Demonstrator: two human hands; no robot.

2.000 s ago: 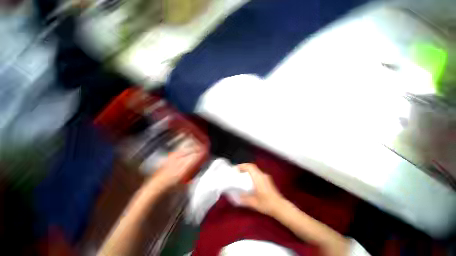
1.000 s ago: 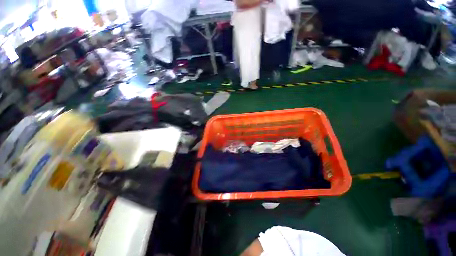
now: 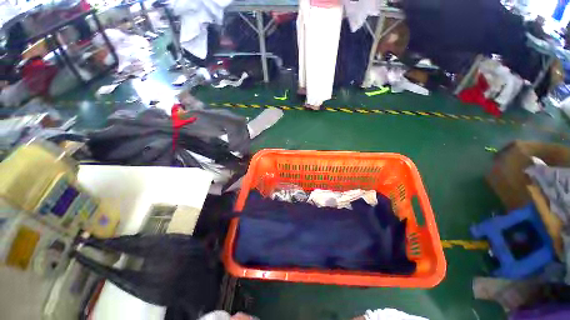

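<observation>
An orange slotted plastic basket (image 3: 431, 250) lies in front of me on the green floor side of the table. Folded navy fabric (image 3: 319, 234) fills its front part, with crumpled white pieces (image 3: 344, 198) behind it. Neither of my hands shows. Only white cloth that looks like sleeves, with slivers of skin beside it, is cut off by the bottom edge, left and right of centre.
The sewing machine's control panel end (image 3: 59, 203) and white table (image 3: 140, 181) are at left, with a black plastic bag (image 3: 169, 265) hanging there. A blue stool-like object (image 3: 515, 240) and cardboard box (image 3: 515, 172) are at right. A person's white-clothed legs (image 3: 322, 53) stand behind.
The view has swung from my lap and the white table to the basket at right. Since a second ago the basket sits slightly lower in view. My hands have left the picture.
</observation>
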